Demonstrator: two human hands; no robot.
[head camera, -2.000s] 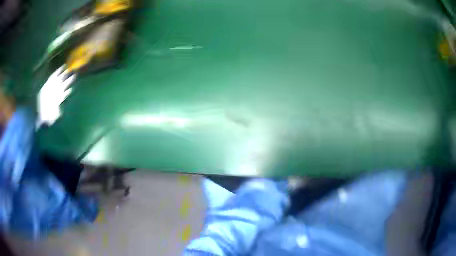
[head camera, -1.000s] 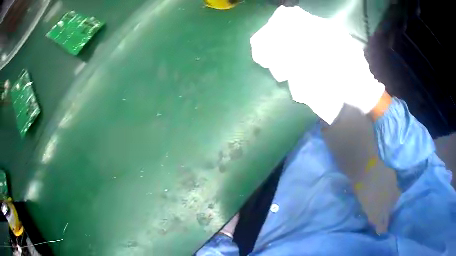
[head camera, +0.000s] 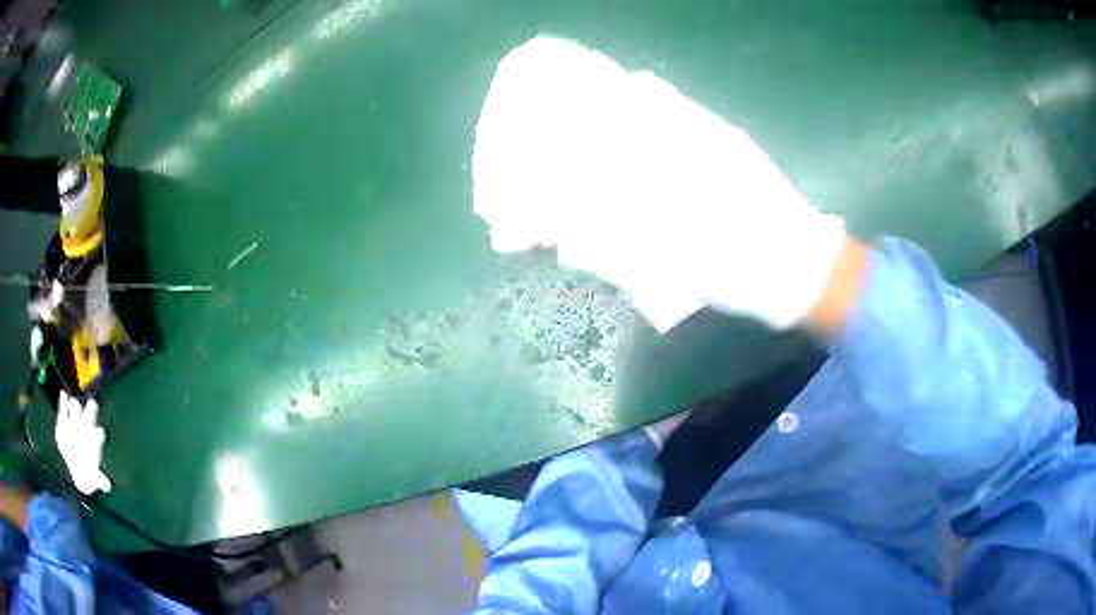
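My right hand (head camera: 775, 270), in a white glove, is on a large white wiping cloth (head camera: 577, 150) over the green bench mat (head camera: 337, 240). Glare merges glove and cloth, and the fingers cannot be made out. Blotchy, wet-looking marks lie on the mat just below the cloth. My left hand (head camera: 665, 427) shows only as a sliver of wrist at the bench's front edge; its fingers are hidden.
At the left are a black tool box (head camera: 132, 324) with yellow parts, a thin solder wire (head camera: 180, 288), a flat white glove (head camera: 82, 442) and a green circuit board (head camera: 94, 106). A black cable runs along the lower left edge. Another person's blue sleeve (head camera: 60, 559) is at the lower left corner.
The view has turned, bringing the whole tool box and white glove into sight. My right hand and the cloth now lie over the middle of the mat, farther from its right edge.
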